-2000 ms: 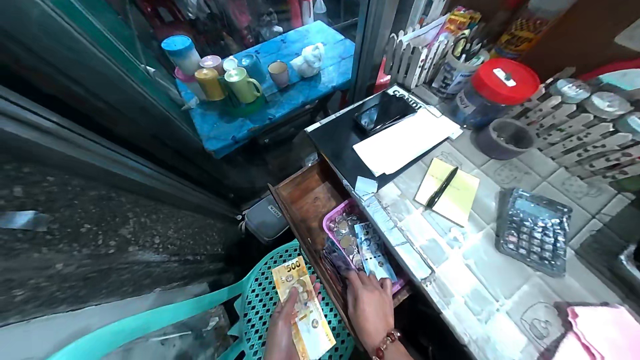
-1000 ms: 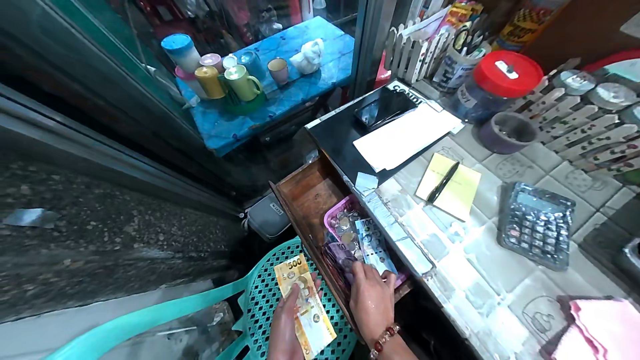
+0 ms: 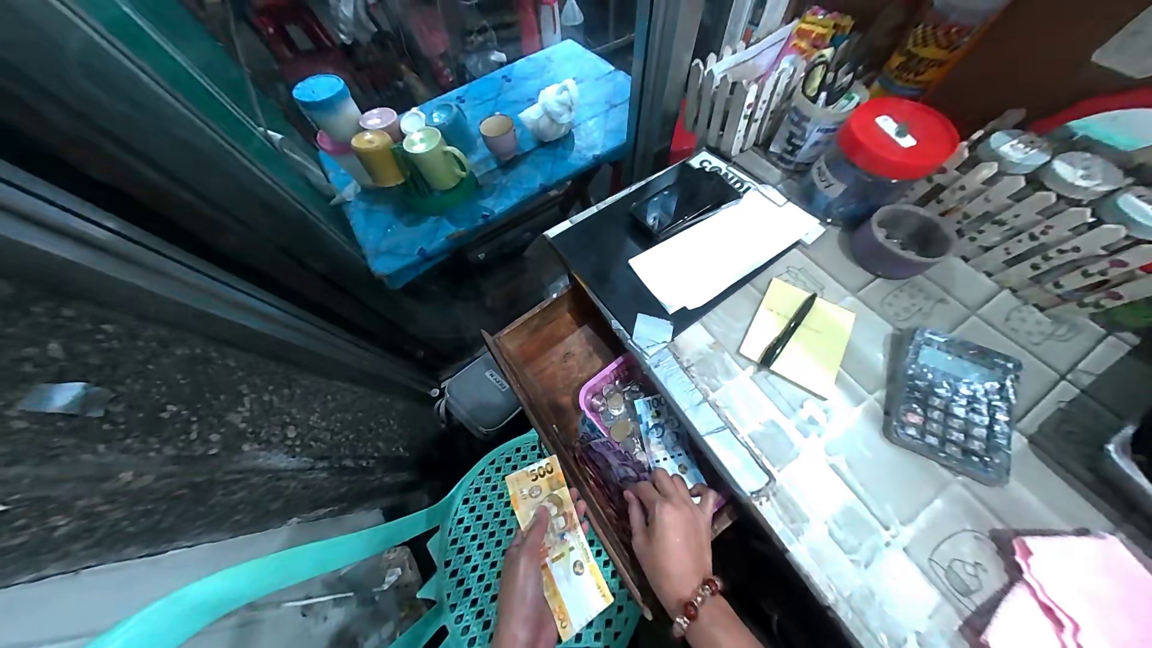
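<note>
My left hand (image 3: 529,576) holds a yellow 500 banknote (image 3: 560,540) above the green plastic chair (image 3: 481,504), thumb on top. My right hand (image 3: 670,535), with a beaded bracelet (image 3: 697,605) at its wrist, reaches into the open wooden drawer (image 3: 553,355). Its fingertips touch the lower end of a blue banknote (image 3: 664,432); whether they pinch it is unclear. A pink basket (image 3: 589,396) in the drawer contains coins (image 3: 619,416). Crumpled purple banknotes (image 3: 612,459) lie left of the blue one.
On the tiled counter lie a calculator in clear wrap (image 3: 954,400), a yellow notepad (image 3: 823,346) with a pen (image 3: 789,331), white paper (image 3: 720,252), a phone (image 3: 684,200) and a pink cloth (image 3: 1062,594). A red-lidded jar (image 3: 886,148) stands behind. Cups stand on a blue table (image 3: 396,234) beyond the glass.
My right hand has shifted slightly within the drawer, around the banknotes. My left hand keeps the yellow banknote in about the same place.
</note>
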